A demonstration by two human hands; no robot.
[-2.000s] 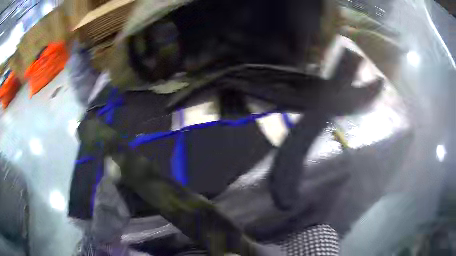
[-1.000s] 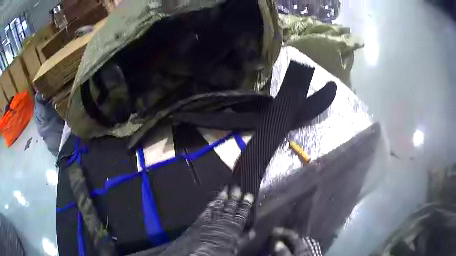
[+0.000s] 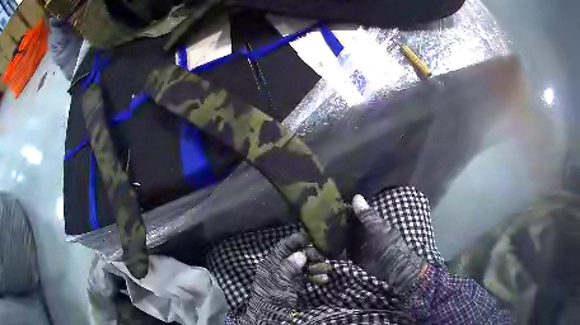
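Observation:
A long padded camouflage strap piece (image 3: 257, 130) runs from the black bale top down towards me, its face side up. Its near end lies between my hands, above the checked cloth at my lap. My left hand (image 3: 286, 273), in a grey striped glove, closes its fingers at the left edge of that end. My right hand (image 3: 385, 247), gloved alike, holds the right edge, thumb up. Part of the grip is hidden. A second camouflage strap piece (image 3: 111, 171) lies at the left and hangs over the bale's near edge.
The wrapped bale (image 3: 89, 238) has blue strapping across it. A yellow stick (image 3: 416, 60) lies on clear wrap. Dark strap material (image 3: 407, 9) and a green sack (image 3: 114, 25) are at the far side. A white-grey sack (image 3: 172, 289) stands low left; an olive sack (image 3: 534, 247) is at right.
My hands have left the black webbing and now hold the camouflage strap piece's near end. The view has tilted down, so the open sack is mostly cut off at the top.

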